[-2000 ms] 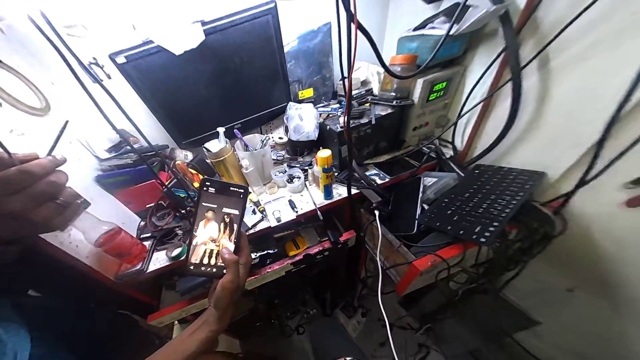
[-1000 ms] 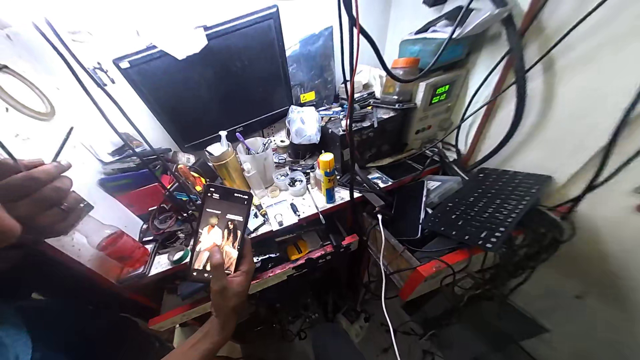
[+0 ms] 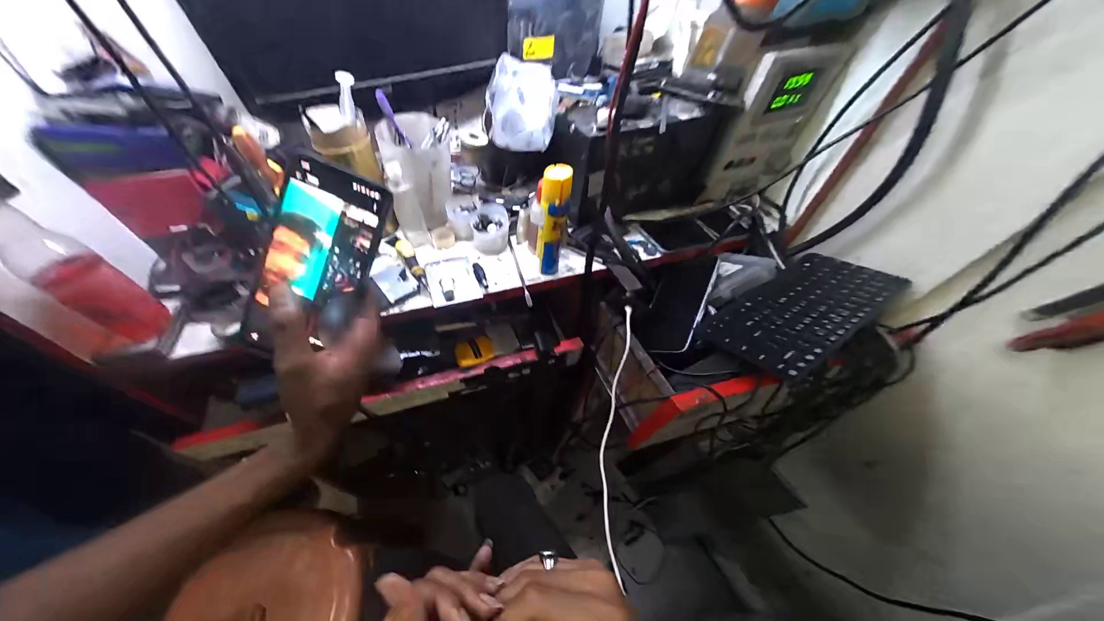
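At the bottom edge my left hand [image 3: 442,595] lies against my right hand [image 3: 565,591], which has a ring on one finger. The fingers are bent together; both palms are hidden or cut off, so whether anything lies between them cannot be told. Further up on the left, another person's hand [image 3: 323,371], blurred, holds a smartphone [image 3: 319,246] upright with its screen lit, its thumb over the lower screen. That person's forearm comes in from the lower left, above a brown, rounded seat-like surface [image 3: 267,569].
The cluttered workbench bears a yellow and blue spray can [image 3: 555,220], a plastic cup with tools [image 3: 416,177], a monitor [image 3: 371,43] and a power supply [image 3: 768,121]. A black keyboard [image 3: 806,315] lies at right. A white cable [image 3: 611,431] hangs down beside an open drawer [image 3: 483,375].
My hands have come into view at the bottom. The picture on the other person's phone is different. Their other hand, with a thin tool at far left before, is out of view. The view has shifted.
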